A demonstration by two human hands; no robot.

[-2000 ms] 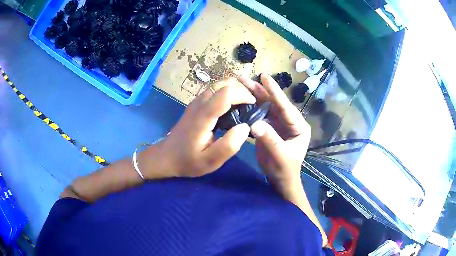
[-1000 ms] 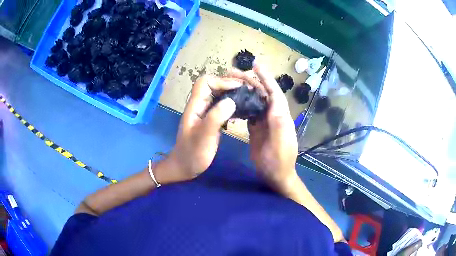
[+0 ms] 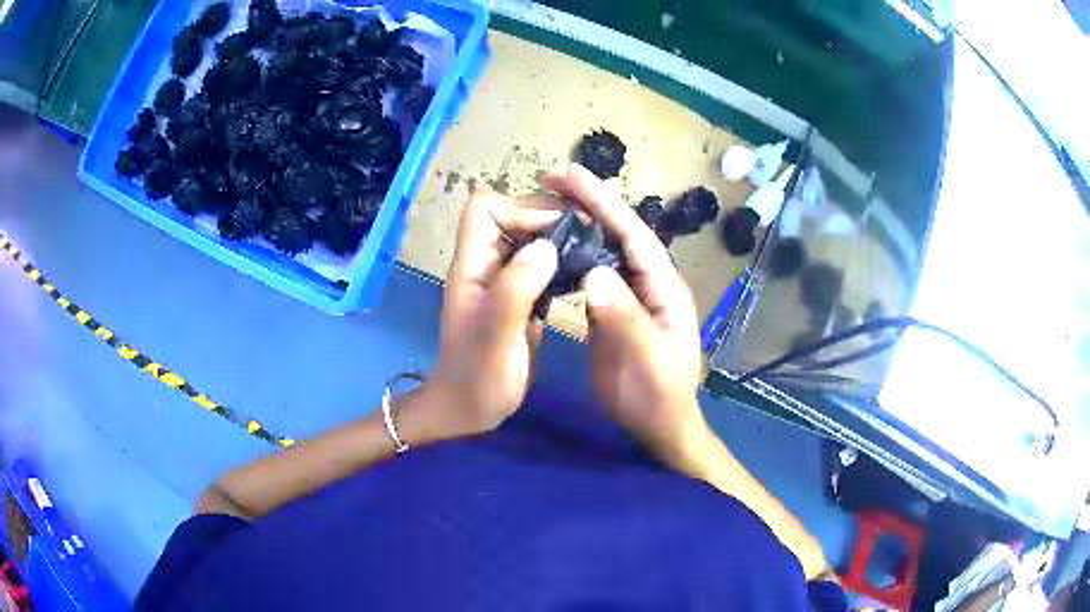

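A black ribbed part (image 3: 582,249) is held between both hands above the near edge of the cardboard work mat (image 3: 538,98). My left hand (image 3: 496,317) grips its left side, with the thumb on the part. My right hand (image 3: 645,329) grips its right side, thumb low and fingers curled over the far side. The fingers hide much of the part. Another black ribbed part (image 3: 600,154) lies on the mat beyond the hands. Several more black parts (image 3: 693,209) lie to the right of it.
A blue parts crate (image 3: 221,265) full of black parts stands at the upper left. White bottles (image 3: 753,164) and a blue-handled tool (image 3: 724,313) are by the shiny metal housing (image 3: 879,179) at the right. Black cables (image 3: 825,347) cross the housing. A red object (image 3: 885,556) is at the lower right.
Both hands still hold the black part. The fingers have shifted from cupping it to pinching it with the thumbs, and its ribs show between them. The view has shifted slightly.
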